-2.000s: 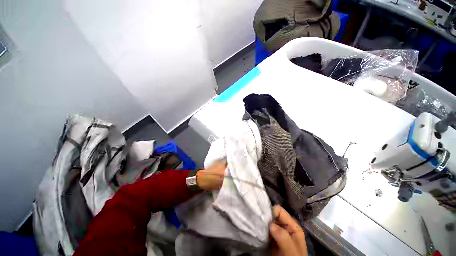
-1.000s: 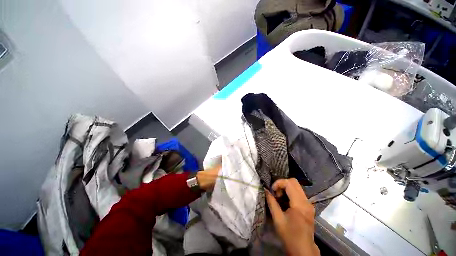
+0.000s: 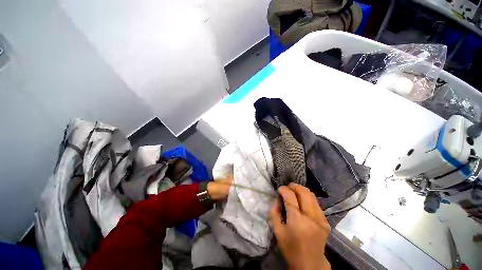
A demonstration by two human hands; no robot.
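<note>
A part-sewn jacket body [image 3: 333,166] lies on the near left part of the machine table and hangs over its edge. Its off-white interlining [image 3: 248,174] faces up on the left; grey-brown woven shell fabric [image 3: 288,158] and dark lining show on the right. My left hand [image 3: 220,189] is at the interlining, its fingers hidden by cloth. A thin tan strip runs from it to my right hand. My right hand [image 3: 301,224] has its fingers closed on the jacket edge where shell and interlining meet.
The white sewing machine head [image 3: 441,153] stands at the right. Scissors [image 3: 453,250] lie at the lower right. A trough behind holds a clear plastic bag [image 3: 417,66] and dark cloth. Pale garments [image 3: 100,179] hang over a blue crate [image 3: 182,155] at left. An olive bundle [image 3: 314,21] sits behind.
My right hand has moved up and inward from the lower interlining edge to the shell edge. The interlining has shifted, and more woven shell shows. My left hand has barely moved.
</note>
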